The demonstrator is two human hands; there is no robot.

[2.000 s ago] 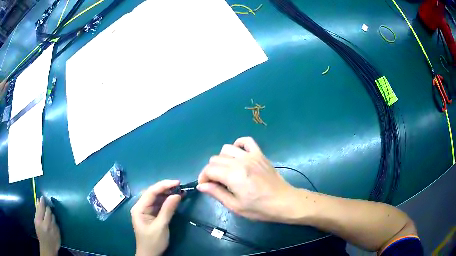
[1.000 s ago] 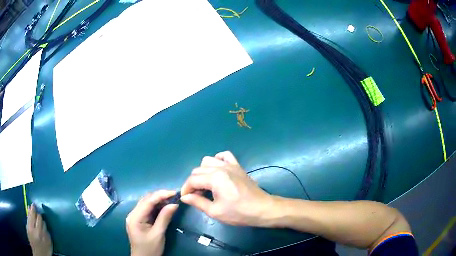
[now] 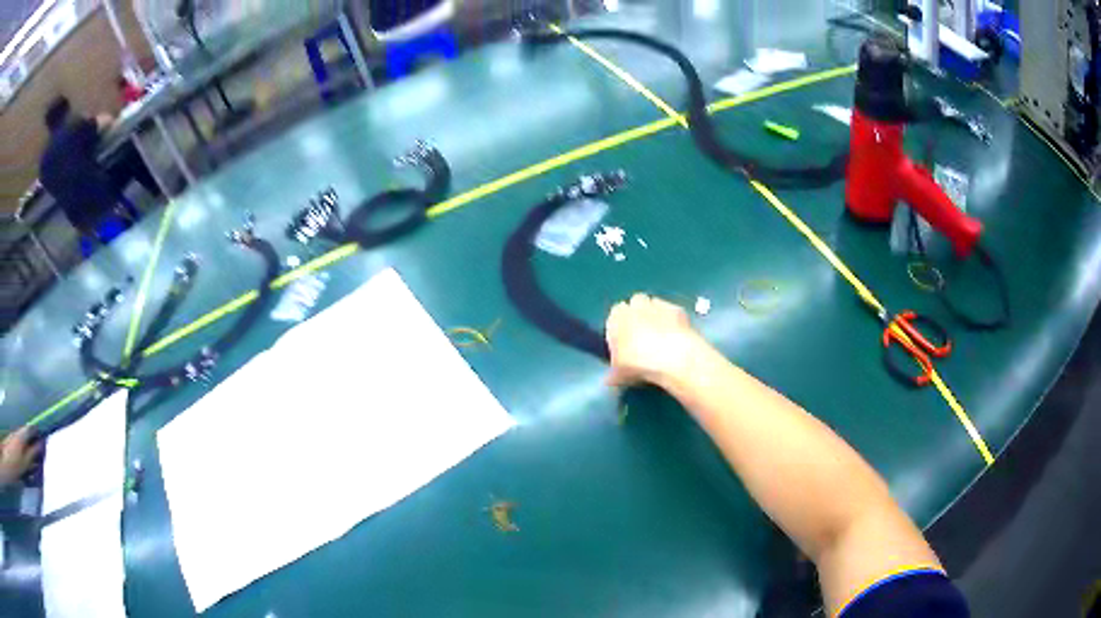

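Observation:
A thick black wire bundle (image 3: 523, 272) curves across the green table, its pale-tipped wire ends at the top beside a clear plastic bag. My right hand (image 3: 650, 343) is closed around the bundle's lower visible part, with my forearm coming from the lower right. The bundle's course past the hand is hidden by my hand and arm. My left hand is not in view.
White sheets (image 3: 326, 447) lie left, with brownish scraps (image 3: 501, 517) nearer me. Orange-handled scissors (image 3: 914, 347) and a red heat gun (image 3: 875, 163) are right. More bundles (image 3: 389, 217) lie behind. Another person's hand (image 3: 17, 456) is far left.
The view has swung up and shows more of the far table. My right hand has left the small black piece and reached forward to the thick bundle. My left hand has left the view.

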